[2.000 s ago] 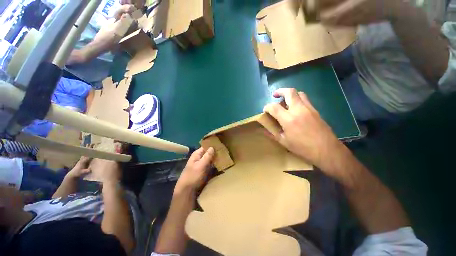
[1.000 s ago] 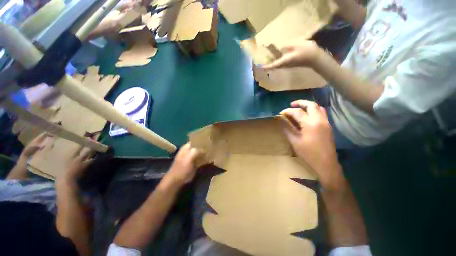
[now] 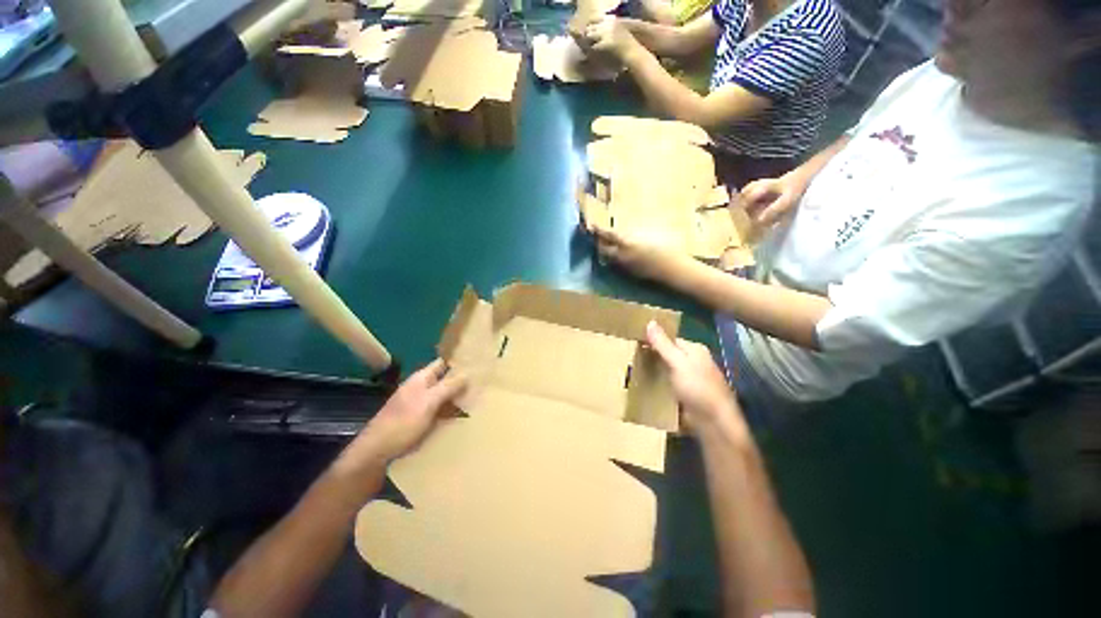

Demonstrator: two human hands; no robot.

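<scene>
A brown part-folded box (image 3: 563, 360) is held over my lap at the bench edge. Its far wall and right side wall stand up; the left side flap slants outward. Short dark slots show in its floor near both sides. Its flat lid (image 3: 519, 489) with rounded flaps spreads toward me. My left hand (image 3: 417, 410) grips the left side by the side flap. My right hand (image 3: 691, 377) grips the right wall, with the thumb at its top far corner and the other fingers hidden behind it.
A white-blue scale (image 3: 275, 248) sits behind a cream rack post (image 3: 260, 235) on the green workbench (image 3: 447, 229). A stack of part-folded boxes (image 3: 465, 85) stands mid-bench. At right, a person in a white shirt (image 3: 954, 205) holds a blank (image 3: 652, 181); a striped-shirt person (image 3: 785, 66) sits beyond.
The far wall and right side wall now stand around the floor, and my right hand has moved from the far edge to the right wall. The view has swung right.
</scene>
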